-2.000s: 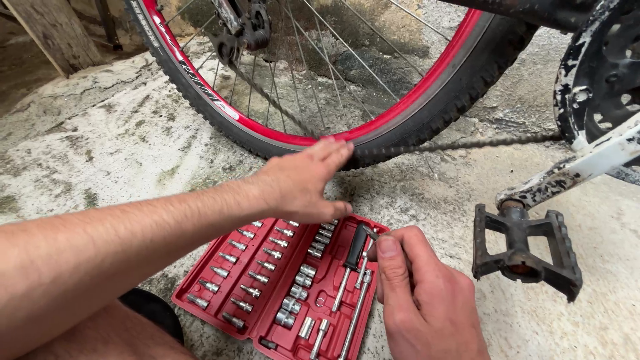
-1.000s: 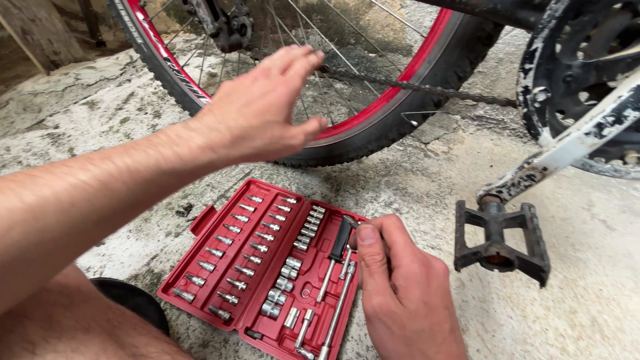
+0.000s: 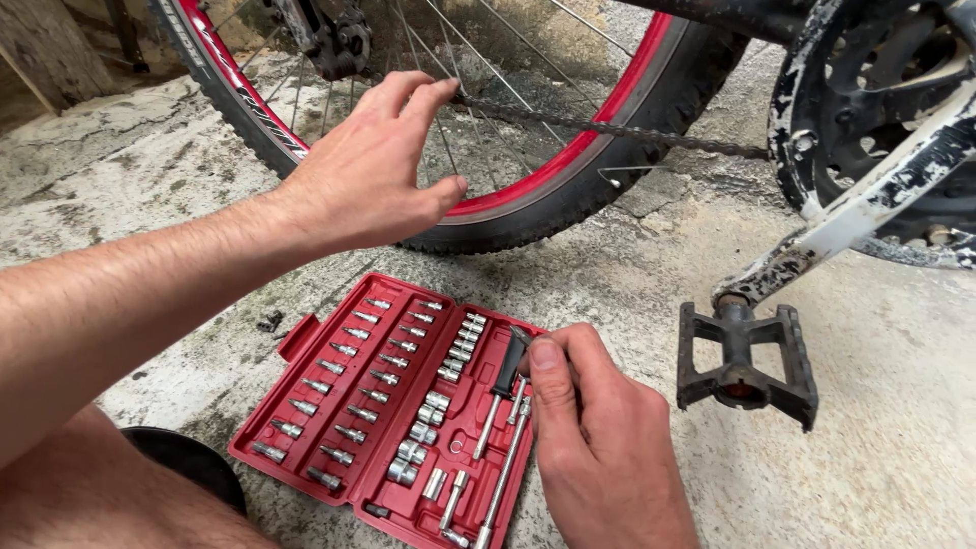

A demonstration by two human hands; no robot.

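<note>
My left hand [image 3: 381, 156] is spread in front of the red-rimmed rear wheel [image 3: 526, 183], holding nothing, its fingertips near the bicycle chain [image 3: 579, 120]; whether they touch it I cannot tell. Up and left of it hangs the rear derailleur [image 3: 332, 42]. My right hand [image 3: 602, 427] pinches a small dark metal tool [image 3: 521, 335] between thumb and fingers, most of it hidden by the hand. Beneath that hand's left side lies the open red socket set case [image 3: 450, 305], with screwdriver bits [image 3: 393, 360], sockets [image 3: 412, 451], a black-handled driver [image 3: 509, 364] and an extension bar [image 3: 503, 473].
A black pedal [image 3: 736, 354] on a scuffed white crank arm [image 3: 846, 213] juts out at the right, beside the chainrings [image 3: 900, 84]. Small dark parts [image 3: 270, 321] lie on the concrete left of the case. A wooden post [image 3: 53, 53] stands at the upper left.
My left hand has moved up from just above the case to the chain near the derailleur. The chain's run is higher across the wheel than two seconds ago. My right hand stays beside the case.
</note>
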